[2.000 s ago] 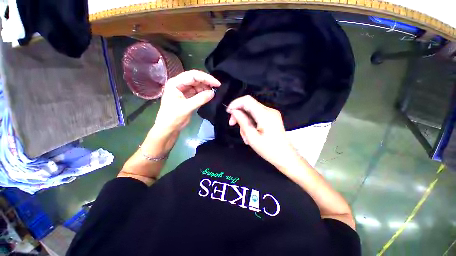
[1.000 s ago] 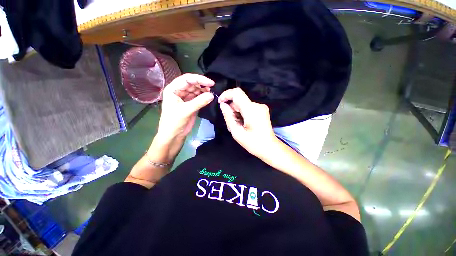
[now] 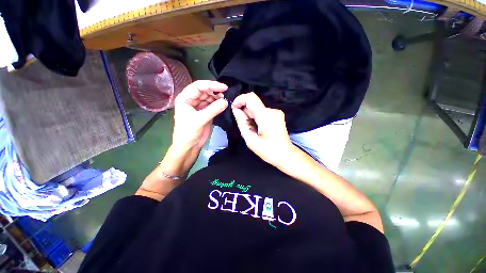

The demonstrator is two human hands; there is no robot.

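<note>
A large black garment (image 3: 314, 58) lies over my lap and bulges up to the table edge. My left hand (image 3: 194, 109) is raised over its left side, thumb and index finger bent towards each other. My right hand (image 3: 262, 123) is close beside it, thumb and index finger pinched. A tiny glint (image 3: 230, 102) shows between the two hands' fingertips. It looks like a needle or thread, but is too small to tell which. The insides of both palms are mostly hidden.
A wooden-edged table (image 3: 154, 32) with a yellow tape measure (image 3: 133, 17) is ahead. A pink mesh basket (image 3: 178, 74) stands on the floor at left. A grey cloth-covered surface (image 3: 64, 117), another black garment (image 3: 45, 37) and blue-white striped cloth (image 3: 32, 192) are further left.
My right hand has moved left and up, so its fingertips are now close to those of my left hand. Over the last second both hands have hardly moved.
</note>
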